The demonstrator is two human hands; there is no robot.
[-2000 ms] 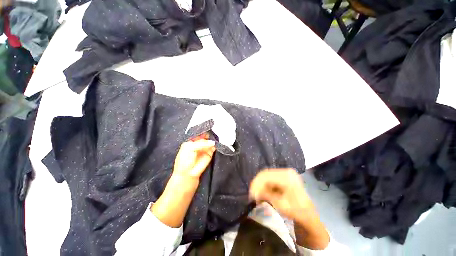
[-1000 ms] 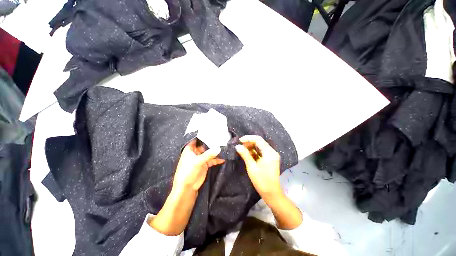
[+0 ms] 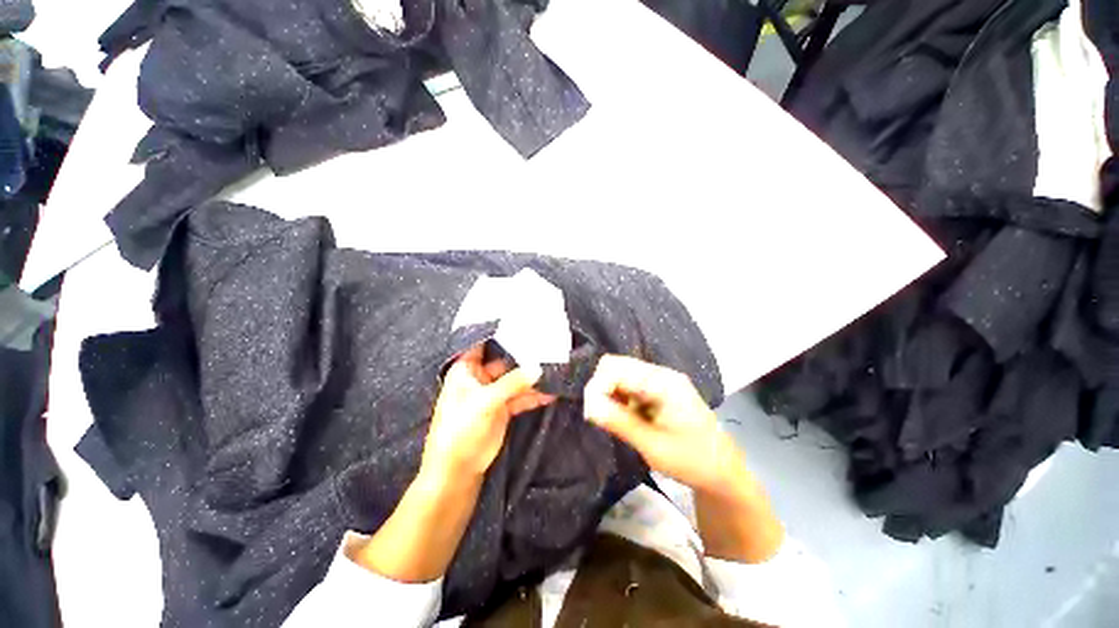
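The dark flecked garment (image 3: pixel 380 331) lies spread on the white table, its lower part drawn over the edge toward my lap. Off-white cloth (image 3: pixel 522 317) shows in an opening at its middle. My left hand (image 3: pixel 472 405) pinches the dark edge just below the white cloth. My right hand (image 3: pixel 650 417) is a little to the right of it, fingers curled in, above the garment. A small dark and yellowish thing shows in the right palm, possibly thread snips; its blades cannot be made out.
Another dark flecked garment (image 3: pixel 282 86) lies at the far left of the white table (image 3: pixel 736 184). A thick pile of dark garments (image 3: pixel 969 307) hangs at the right, with a white piece in it. The table's corner points right. Thread scraps lie on the grey floor (image 3: pixel 798 478).
My right hand came in to the dark edge beside my left hand, then moved slightly right and down, away from it. My left hand stays at the edge. The view has shifted slightly.
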